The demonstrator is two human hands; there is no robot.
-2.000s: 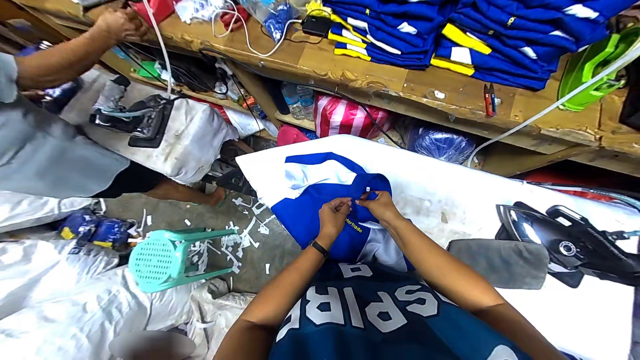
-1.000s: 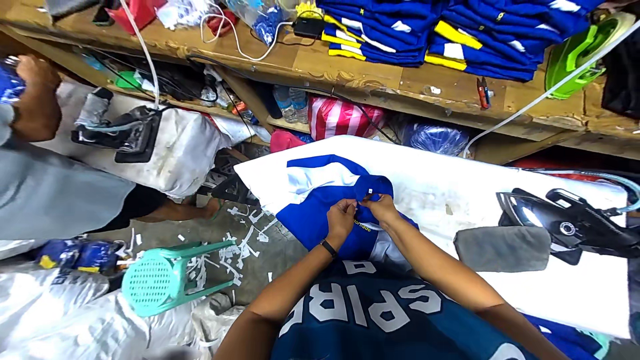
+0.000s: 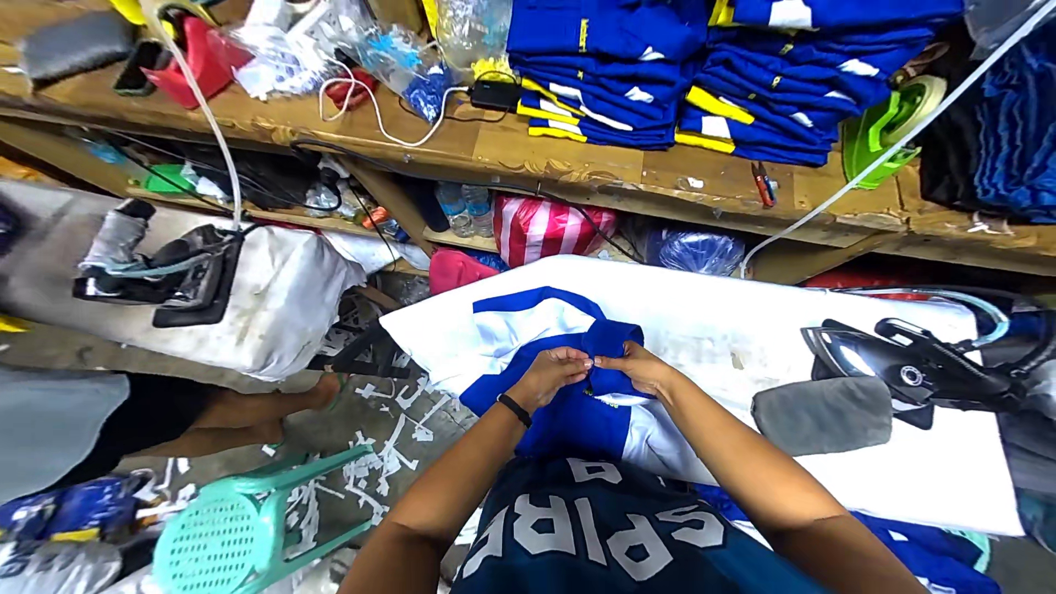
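Note:
A blue and white garment (image 3: 528, 322) lies on the white ironing board (image 3: 701, 305), its near part against my shirt. My left hand (image 3: 557, 375) pinches the blue collar part of the garment (image 3: 615, 334) with thumb and finger. From the other side, my right hand (image 3: 639, 369) holds the same part, the fingertips of both hands nearly meeting. A black steam iron (image 3: 907, 371) rests at the board's right end, beside a grey pad (image 3: 822, 415).
Folded blue garments (image 3: 610, 66) are stacked on the wooden table (image 3: 462, 148), near snips (image 3: 763, 183) and a green tape dispenser (image 3: 887, 136). Another iron (image 3: 165, 264) stands on a padded board at left. A green plastic stool (image 3: 214, 536) and a person's legs (image 3: 239, 412) are lower left.
The other person's arm, seen at upper left earlier, is out of view. Both my hands stay at the blue part of the garment, fingertips close together.

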